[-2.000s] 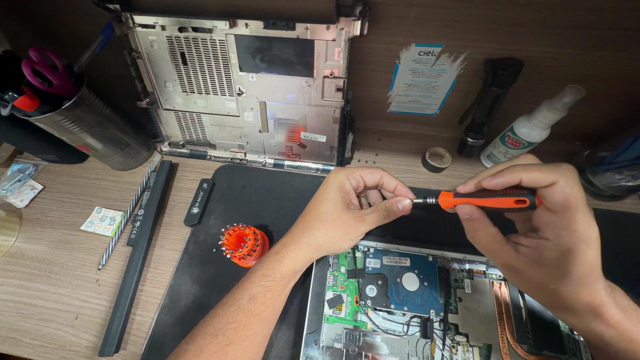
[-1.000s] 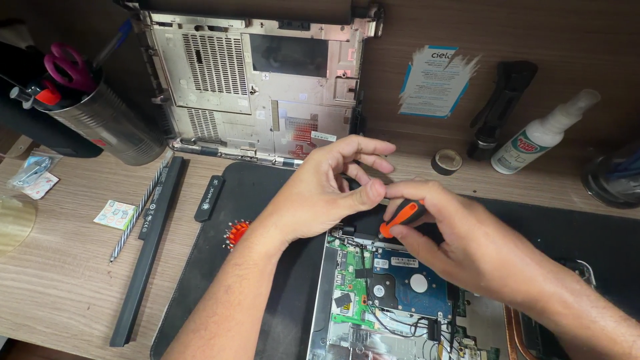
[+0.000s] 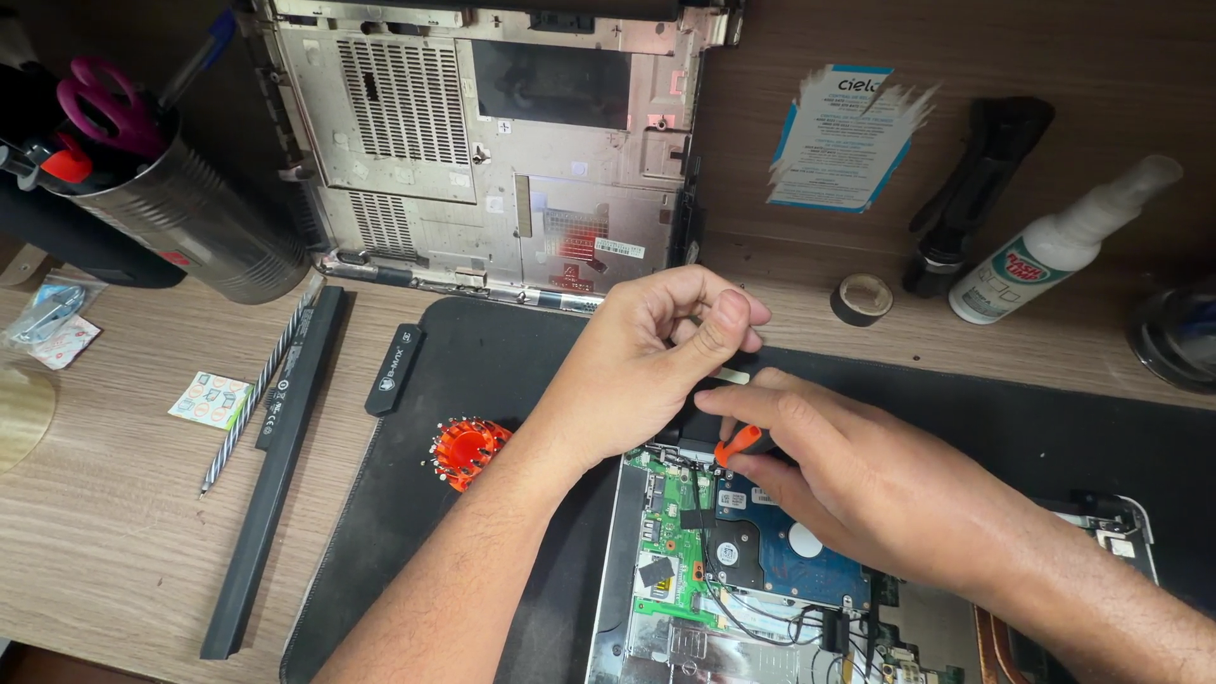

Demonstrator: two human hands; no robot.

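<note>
My right hand [image 3: 817,446] grips an orange and black screwdriver [image 3: 744,443] just above the upper edge of an opened laptop base [image 3: 684,641]. The tool's tip cannot be made out. My left hand [image 3: 665,351] hovers up and to the left, fingers curled; whether anything small is between them is hidden. Under my right hand lies a blue hard drive [image 3: 807,570], next to a green circuit board [image 3: 670,527] with black cables. An orange bit holder [image 3: 467,451] full of bits stands on the black mat [image 3: 418,532], partly behind my left forearm.
A laptop bottom cover [image 3: 589,152] leans at the back. To the left are a laptop battery [image 3: 275,484], a striped pencil [image 3: 249,408] and a metal can [image 3: 199,209] with scissors. A tape roll [image 3: 862,300], a flashlight [image 3: 978,190] and a spray bottle [image 3: 1035,252] stand back right.
Two seconds ago both hands were at the screwdriver, held level above the laptop. My right hand has since brought it down to the laptop's upper edge, and my left hand has come off it.
</note>
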